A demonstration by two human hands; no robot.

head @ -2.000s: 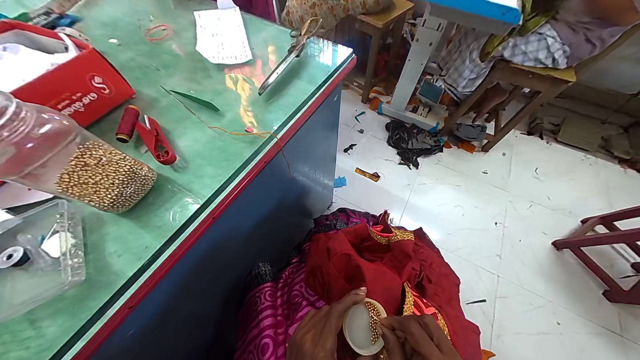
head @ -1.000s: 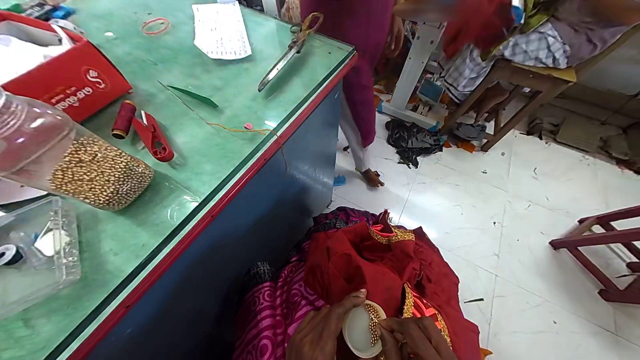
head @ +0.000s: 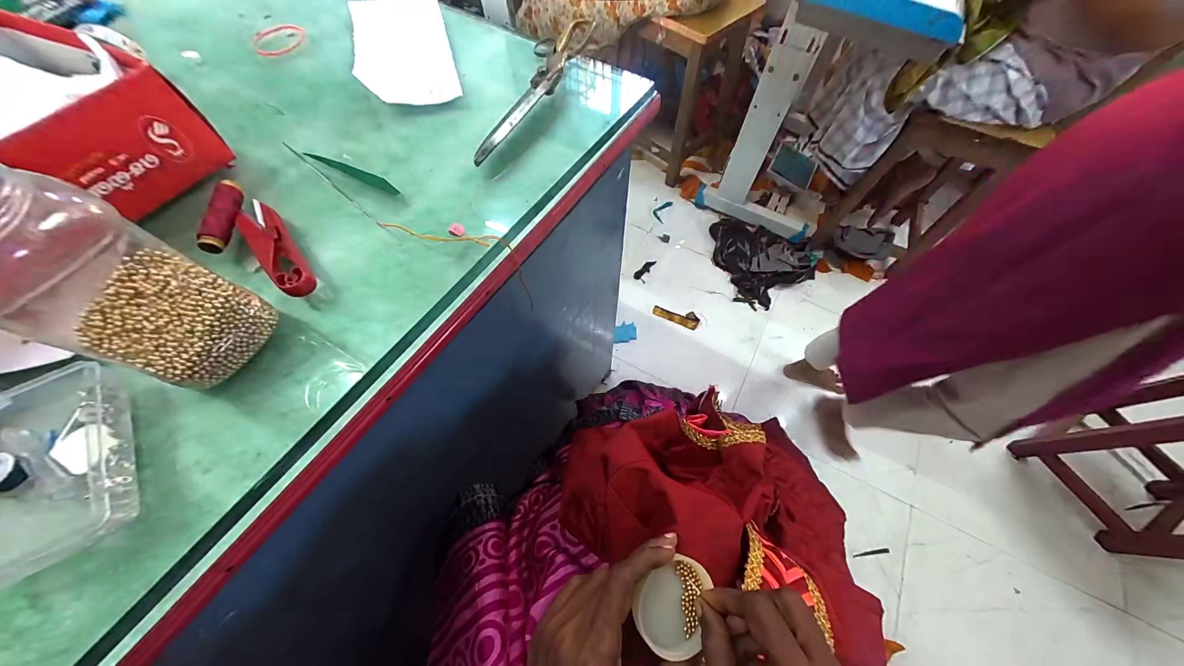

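My left hand (head: 592,606) grips a small round white dish (head: 659,610) by its rim, low in the view. Gold beads (head: 689,597) lie along the dish's right side. The fingertips of my right hand (head: 763,624) are pinched together at the dish's right edge, by the beads; whether they hold a bead or needle is too small to tell. Under both hands, dark red fabric (head: 647,472) with gold trim is spread over my lap, on magenta patterned cloth (head: 518,573).
The glass-topped table (head: 407,314) at left bears a jar of gold beads (head: 176,314), scissors (head: 532,97), a thread spool (head: 220,215), red thread snips (head: 275,248), a red box (head: 120,139) and a clear plastic box (head: 116,453). A person (head: 999,268) walks at right, near a stool (head: 1110,453).
The person in magenta clothing, beyond the table's corner one second ago, is now at the right. My hands and the dish have hardly moved.
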